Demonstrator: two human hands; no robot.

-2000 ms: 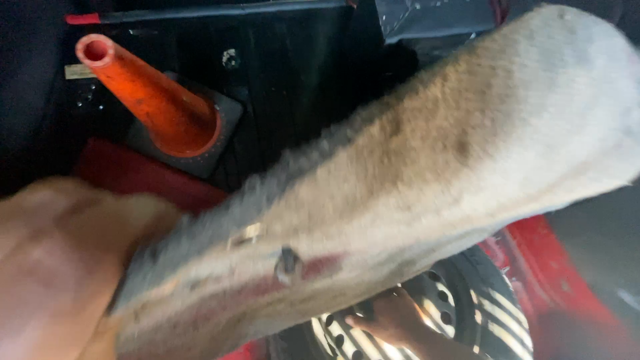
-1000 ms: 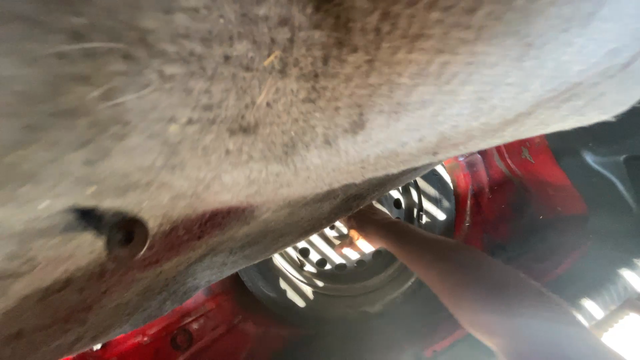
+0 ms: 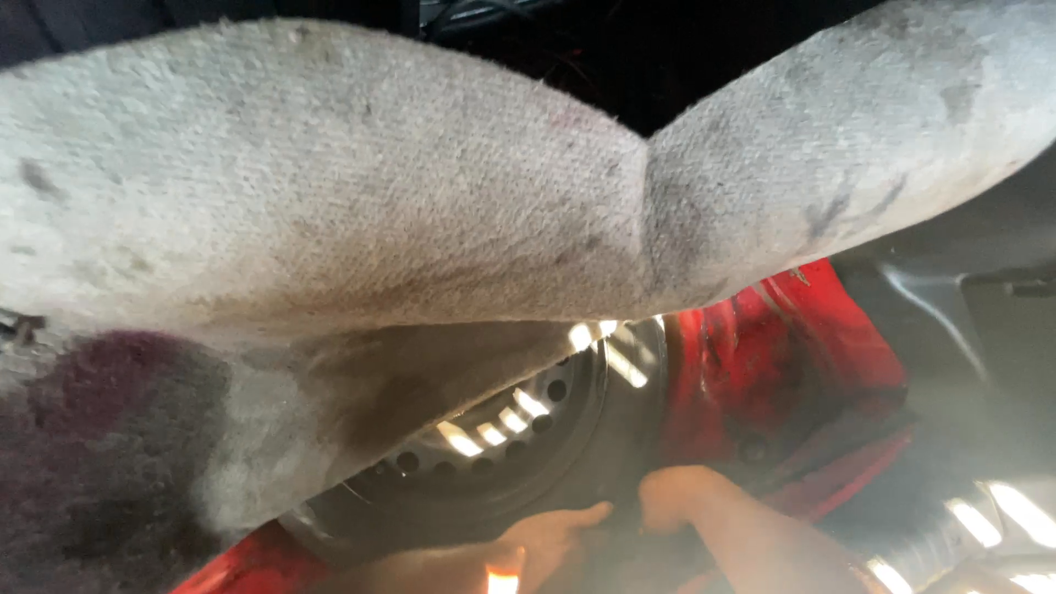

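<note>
A stained grey felt-like trunk mat (image 3: 412, 181) spans the upper view, creased right of centre, its lower flap hanging over part of a spare wheel with a steel rim (image 3: 528, 450). At the bottom, my left hand (image 3: 557, 536) is over the tyre's near side, a thumb or finger pointing right. My right hand (image 3: 672, 495) is just right of it, fingers curled downward, near the tyre's edge. The two hands are apart and below the mat. Haze and blur hide what, if anything, either hand holds.
Red painted car bodywork (image 3: 792, 371) lies right of the wheel, with more red metal (image 3: 256, 565) at lower left. A dark grey panel (image 3: 973, 330) stands at the right. Bright striped reflections cross the rim and the lower right corner.
My right hand was over the wheel rim and is now nearer, by the tyre's edge. The mat has shifted and shows a fold. My left hand, at the mat's left end two seconds ago, is now low in view.
</note>
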